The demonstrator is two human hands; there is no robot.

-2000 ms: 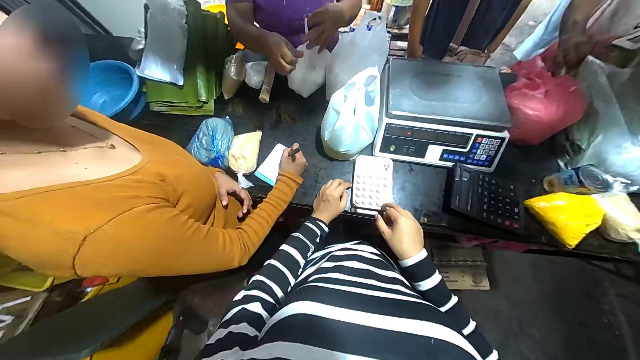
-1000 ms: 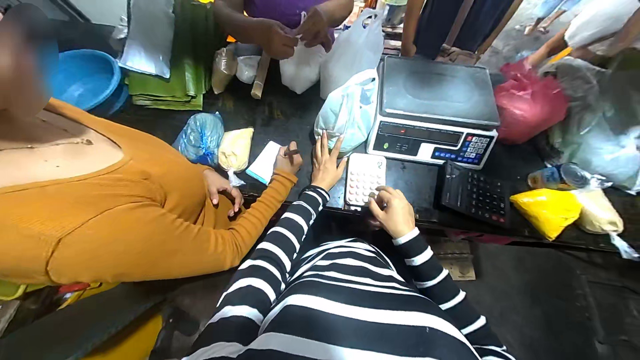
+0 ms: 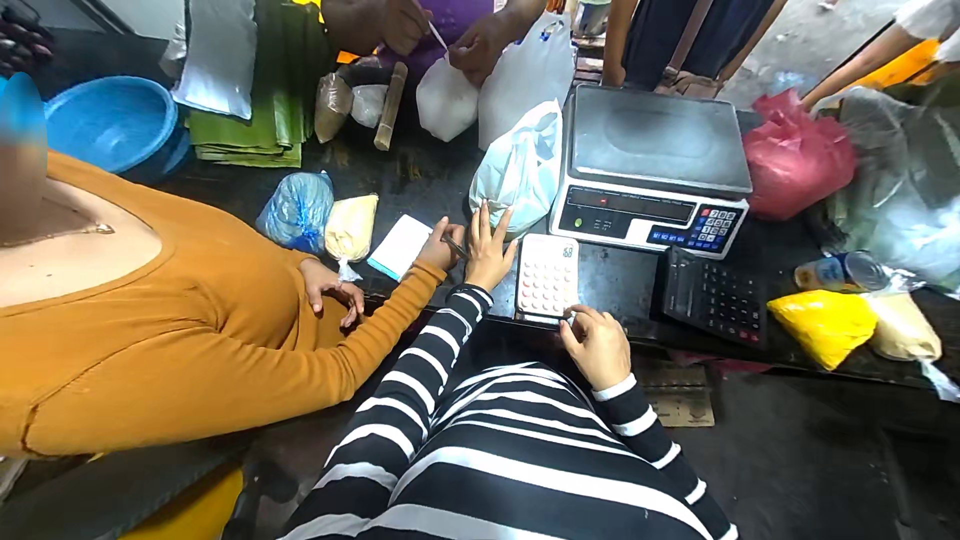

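My left hand [image 3: 491, 247] lies with fingers spread against the lower part of a pale, filled plastic bag [image 3: 519, 176]. My right hand [image 3: 598, 341] is at the lower right corner of a white calculator [image 3: 548, 276], thumb and fingertips close together there; whether they grip it I cannot tell. The calculator shows digits and lies at the table's near edge, below a digital scale [image 3: 658, 157] with a bare platform. Left of my left hand, a person in an orange top holds a pen [image 3: 454, 246] beside a white notepad [image 3: 401, 246].
A black calculator [image 3: 712, 296], a yellow packet [image 3: 823, 328], a can [image 3: 840, 271] and a red bag [image 3: 799, 157] lie to the right. Left are blue and cream bags [image 3: 351, 227], folded green leaves [image 3: 251, 139] and a blue basin [image 3: 112, 124]. Across the table, another person's hands hold a white bag [image 3: 448, 97].
My left hand has moved from the calculator's left side up to the pale plastic bag. My right hand stays by the calculator's lower right corner.
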